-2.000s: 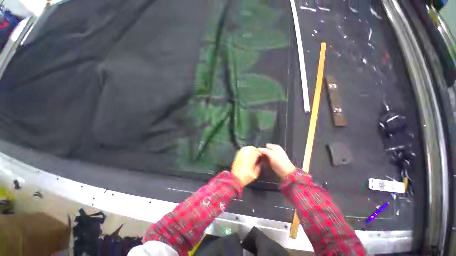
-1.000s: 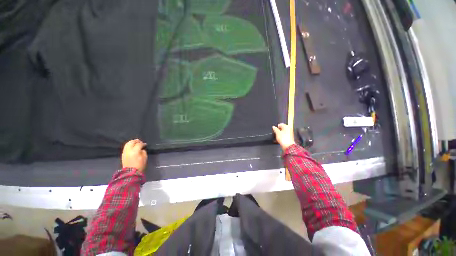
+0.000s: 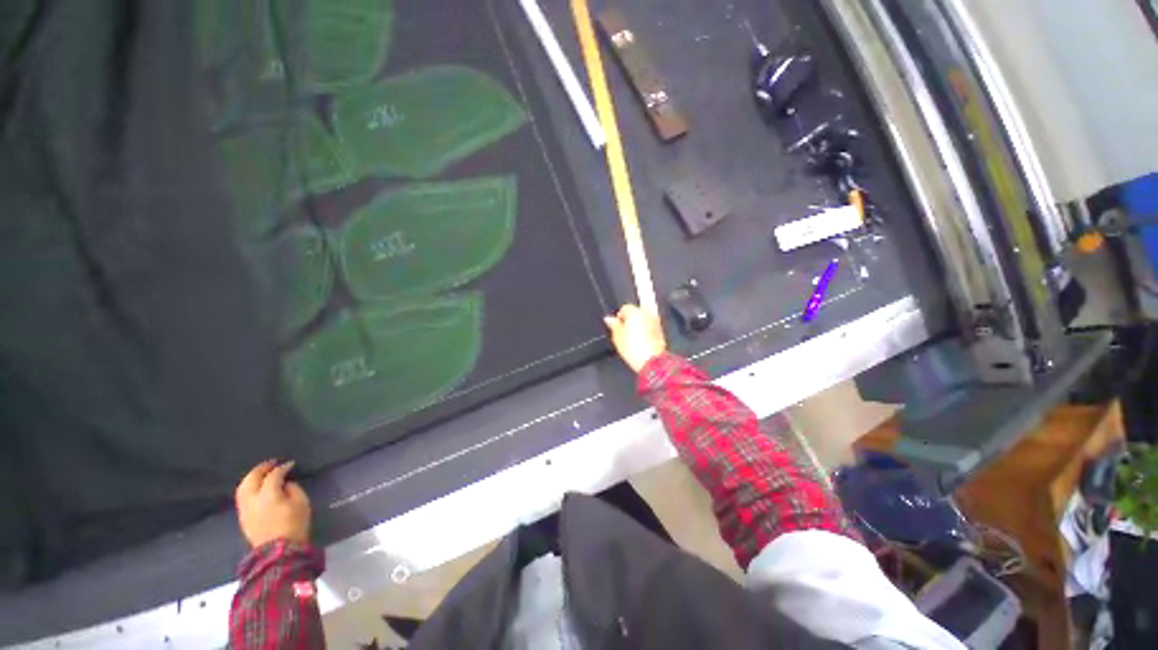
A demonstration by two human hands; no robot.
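The black fabric ply (image 3: 419,38) lies over the bed, wrinkled at left and flatter at right, with green leaf-shaped pattern pieces (image 3: 425,235) showing on it. My left hand (image 3: 273,505) grips its near edge at lower left. My right hand (image 3: 638,338) pinches its near right corner, beside the lower end of the wooden yardstick (image 3: 615,152). The fingertips of both hands are partly hidden by the hands and cloth.
The metal straightedge (image 3: 565,74) lies left of the yardstick. To its right are a steel bar weight (image 3: 645,79), small square weight (image 3: 696,206), small black object (image 3: 690,307), black cable bundle (image 3: 832,150), white label (image 3: 818,227) and purple pen (image 3: 820,291). The pale edge rail (image 3: 508,489) runs in front.
My hands have moved from close together to wide apart along the cloth's near edge. The ply's right part is flatter, and the camera view has turned and shifted right.
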